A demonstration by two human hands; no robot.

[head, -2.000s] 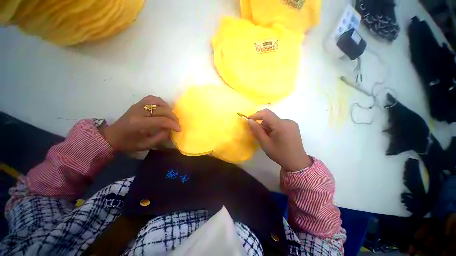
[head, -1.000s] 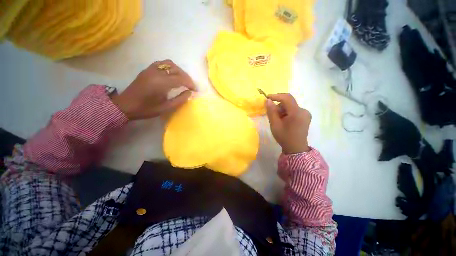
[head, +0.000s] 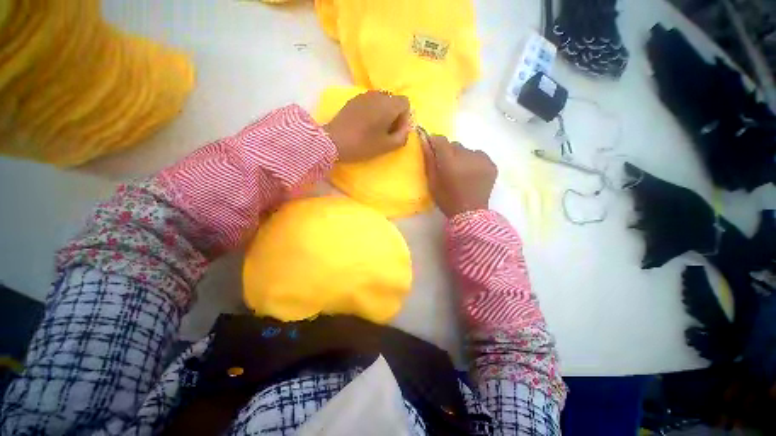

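My left hand [head: 370, 126] is over a yellow fabric pile [head: 387, 186] in the middle, fingers curled together; what is between its fingertips is hidden. My right hand [head: 462, 174] is just right of it, closed around small metal snips [head: 425, 136] whose tip points up-left towards my left fingers. The pile's mark is hidden by the hands. A rounded yellow piece [head: 328, 260] lies flat near the table's front edge, below my hands and touched by neither. Another yellow pile [head: 400, 34] with a small dark-red mark lies beyond.
A tall layered yellow stack [head: 85, 94] stands at upper left. At upper right are a white power strip [head: 532, 64], a black adapter [head: 543, 95], a pale cord [head: 585, 194] and a dark bundle [head: 591, 34]. Black fabric pieces [head: 672, 217] lie at far right.
My left hand has moved from the rounded yellow piece up and right onto the pile beyond. My right hand with the snips has joined it there. The view has shifted somewhat.
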